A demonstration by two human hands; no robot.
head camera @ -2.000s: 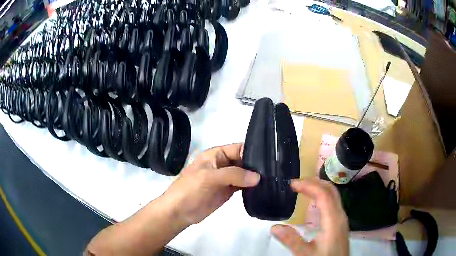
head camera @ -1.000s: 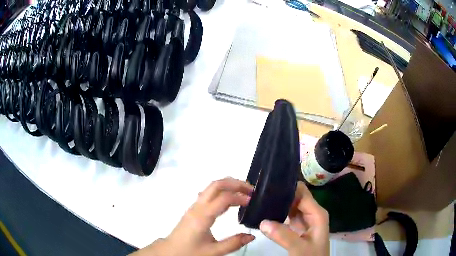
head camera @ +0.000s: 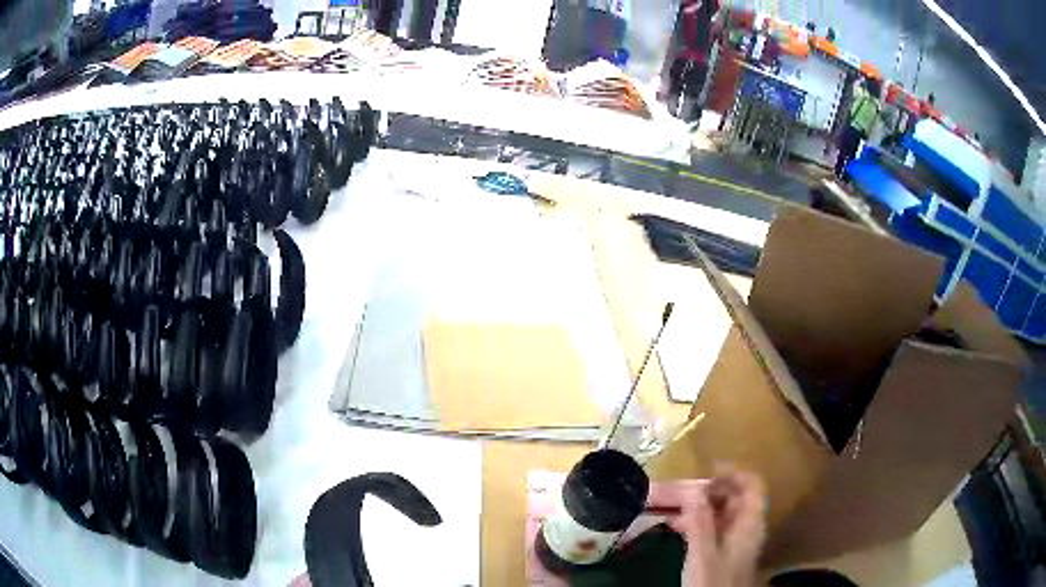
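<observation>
A black headband (head camera: 335,530) stands at the bottom, left of the jar, its lower part cut off by the picture's edge. A small bit of skin shows beside its base, probably my left hand (head camera: 301,581); its grip is hidden. My right hand (head camera: 728,527) is blurred, right of the jar (head camera: 585,522) with black top and white label. Its fingertips are at the end of a short dark stick (head camera: 665,509) beside the jar; whether they grip it cannot be told. The dark green cloth (head camera: 637,562) and pink sheet (head camera: 545,493) lie under and around the jar.
Dense rows of black headbands (head camera: 172,355) fill the left. Grey sheets (head camera: 384,367) with a tan card (head camera: 505,373) lie beyond the jar. A thin stick (head camera: 642,373) leans behind the jar. An open cardboard box (head camera: 918,459) stands at right. A person (head camera: 858,120) is far off.
The view has tilted up and turned right. The headband has gone from in front of both hands to the lower left. My right hand has left it and moved beside the jar.
</observation>
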